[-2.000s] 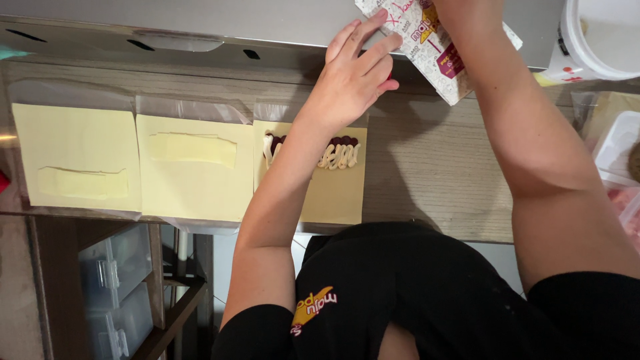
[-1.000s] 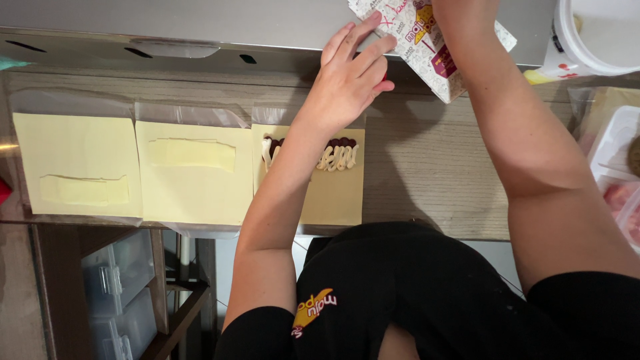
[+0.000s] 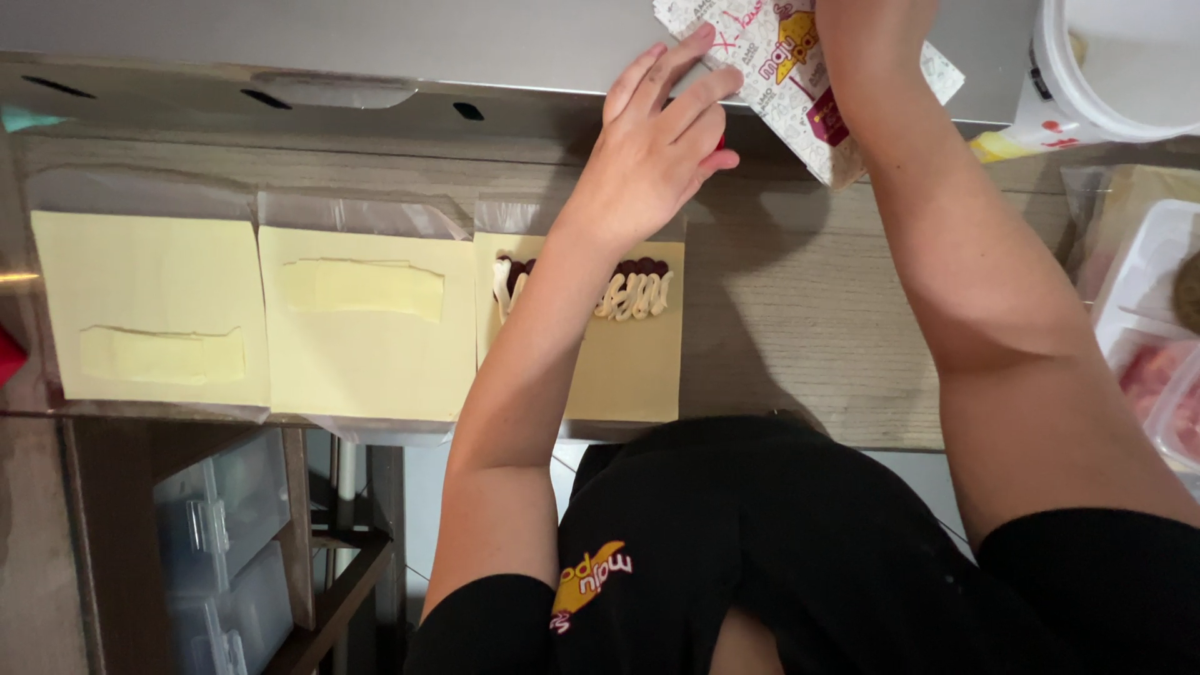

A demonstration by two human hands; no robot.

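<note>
A printed paper bag (image 3: 797, 84) lies tilted on the metal surface at the top. My left hand (image 3: 666, 131) rests at its left edge with fingers apart; whether it grips the paper cannot be told. My right hand (image 3: 877, 28) is over the bag, its fingers cut off by the top of the view. Below, a square dough sheet (image 3: 623, 375) bears wavy cream-coloured filling (image 3: 637, 295) over dark red pieces, partly hidden by my left forearm. Two more dough sheets, one in the middle (image 3: 366, 366) and one at far left (image 3: 150, 272), each carry thin pale slices.
The sheets lie on plastic film on a wood-grain counter (image 3: 787, 309). A white bucket (image 3: 1050, 94) stands at top right, above plastic trays (image 3: 1139, 253) of food. A metal ledge (image 3: 281, 47) runs along the back. Clear plastic boxes (image 3: 225, 525) sit below the counter at left.
</note>
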